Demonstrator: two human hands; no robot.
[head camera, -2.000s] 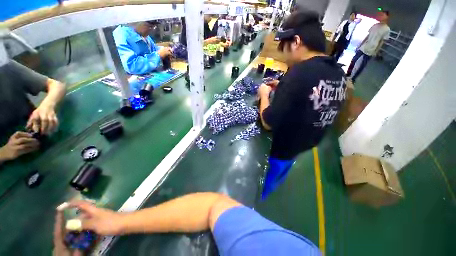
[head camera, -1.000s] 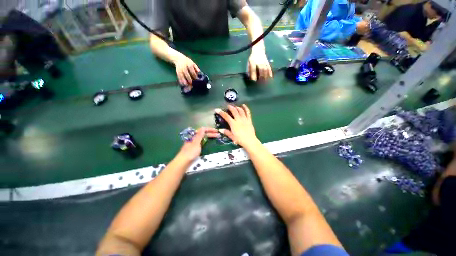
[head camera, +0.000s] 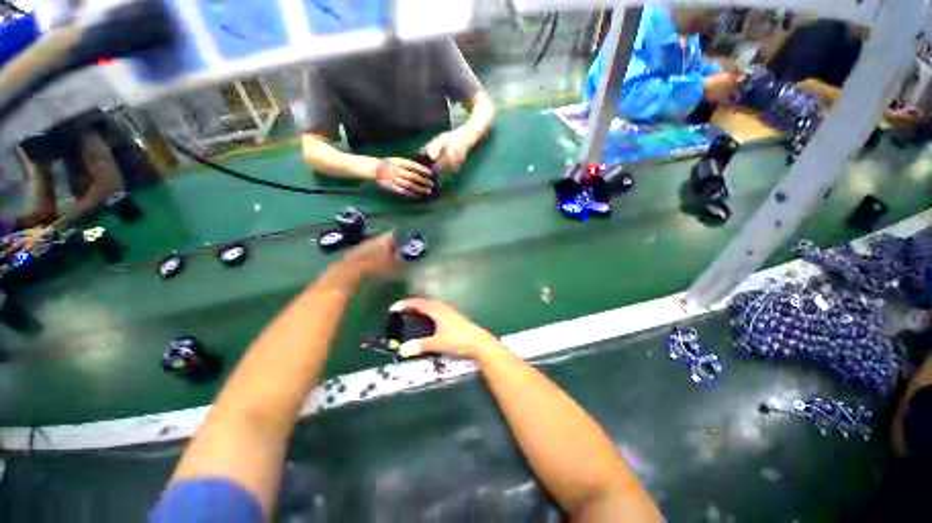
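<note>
My right hand (head camera: 448, 329) holds a black housing (head camera: 410, 325) at the near edge of the green belt, beside the white rail. Thin wires and a small yellow-green bit show at the housing's lower left. My left hand (head camera: 370, 257) is stretched forward over the belt and blurred. Its fingertips are close to a ring cover (head camera: 413, 245) with a pale centre; contact and grip cannot be told.
Ring covers (head camera: 233, 254) and a partly assembled unit (head camera: 184, 355) lie on the belt at left. Across it, a person's hands (head camera: 419, 174) hold a dark part. Glowing units (head camera: 585, 202), a white post (head camera: 787, 194) and wired boards (head camera: 818, 332) are at right. A black cable hangs at upper left.
My left hand has left the housing and moved forward across the belt. My right hand stays on the housing, now nearer the rail. The opposite person's hands have come together.
</note>
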